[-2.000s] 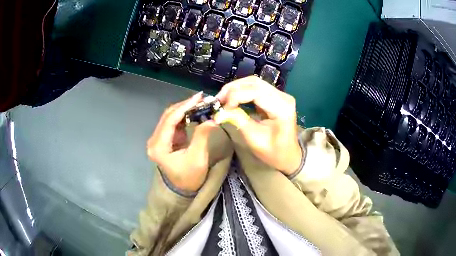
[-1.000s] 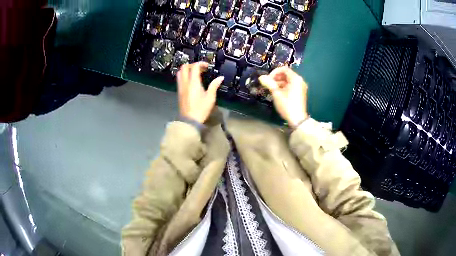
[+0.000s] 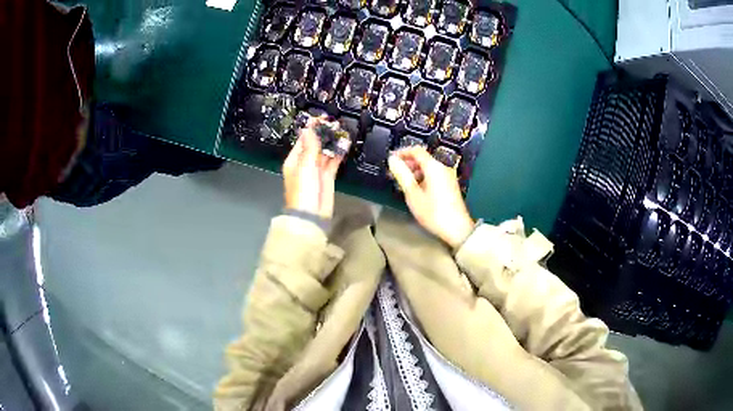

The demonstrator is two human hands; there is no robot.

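A black component tray (image 3: 374, 149) lies on the green mat, with circuit board modules (image 3: 392, 98) in most of its pockets. Several modules are heaped at its lower left (image 3: 275, 114). My left hand (image 3: 309, 175) holds a dark and silver module (image 3: 333, 138) in the fingertips over the tray's near edge. My right hand (image 3: 430, 189) is over the near edge, right of an empty pocket, thumb and fingers drawn together. I cannot tell if anything small is between them.
A stack of black ribbed trays (image 3: 643, 201) stands at the right. A white-grey case (image 3: 675, 32) is at the upper right. A person in dark red and dark blue clothing (image 3: 42, 96) is at the left. A small white piece (image 3: 221, 4) lies at the top.
The earlier module has left my fingers. The right hand has put a module into a near-row pocket and drawn back. The left hand has taken a module. The view has shifted slightly.
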